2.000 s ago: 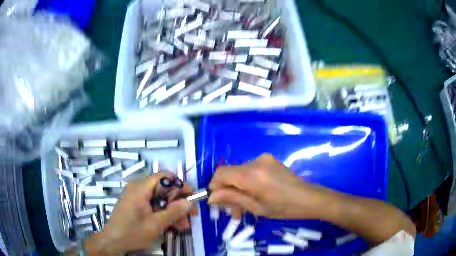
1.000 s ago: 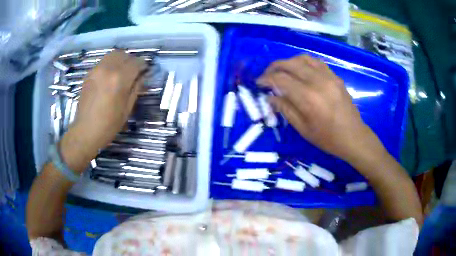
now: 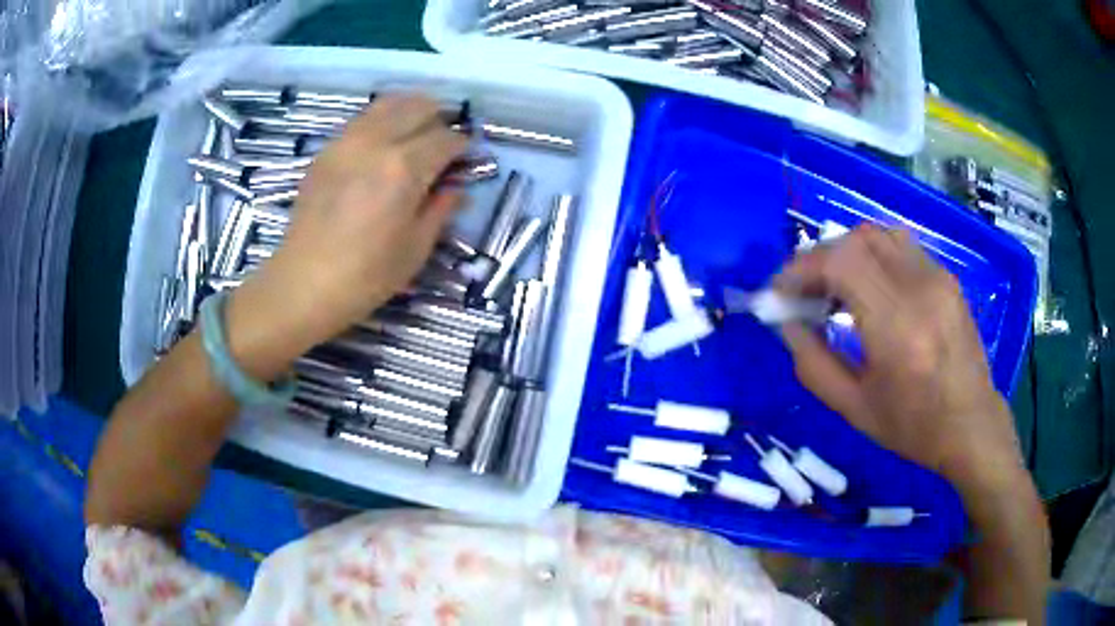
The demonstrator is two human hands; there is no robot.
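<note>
Many silver metal tubes (image 3: 404, 394) lie in the whitish left tray (image 3: 609, 245). My left hand (image 3: 373, 208), bare with a pale green bangle, is over the tray's upper middle, its fingers bent at a silver tube (image 3: 477, 169). The fingertips are partly hidden, so the grip is unclear. Several white cores (image 3: 692, 418) with thin rods lie in the blue tray (image 3: 783, 514); some show red wires. My right hand (image 3: 886, 330), bare, is over the right half of the blue tray and holds a white core (image 3: 783, 308) between thumb and fingers, blurred.
A rear whitish tray (image 3: 899, 73) holds more silver tubes, some with red wires. A zip bag (image 3: 1015, 159) with a yellow strip lies at the right rear. Crumpled clear plastic (image 3: 135, 61) is at the left rear. The top under the trays is dark green.
The view has shifted, so the trays sit further right. My left hand has left the black-ended pieces it held earlier. My right hand has moved right from the core cluster with a white core.
</note>
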